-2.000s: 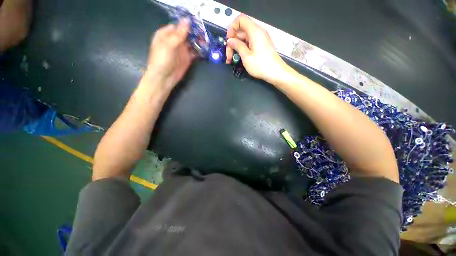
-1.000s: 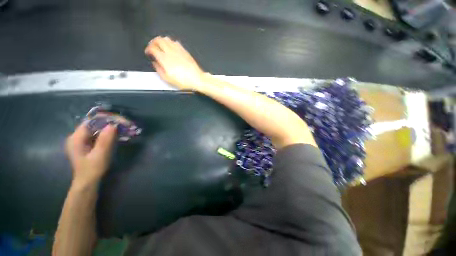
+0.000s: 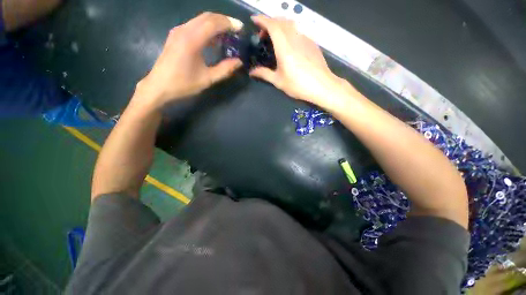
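Note:
My left hand (image 3: 190, 57) is at the upper middle, curled around a blue circuit board (image 3: 232, 45) with its thumb and fingers. My right hand (image 3: 297, 60) faces it with curved fingers around a black housing (image 3: 262, 52), which is dark and partly hidden. The board and the housing are close together; whether they touch is unclear. A small cluster of blue boards (image 3: 311, 121) lies on the dark green bench below my right wrist.
A yellow-green piece (image 3: 348, 171) lies beside the pile of blue boards (image 3: 496, 201) at the right. A pale metal rail (image 3: 392, 72) runs behind the bench. Another person's arm (image 3: 26, 12) and blue clothing show at the upper left.
My right hand has come back from beyond the rail and now faces my left hand around a black housing. A small cluster of boards now lies apart on the bench.

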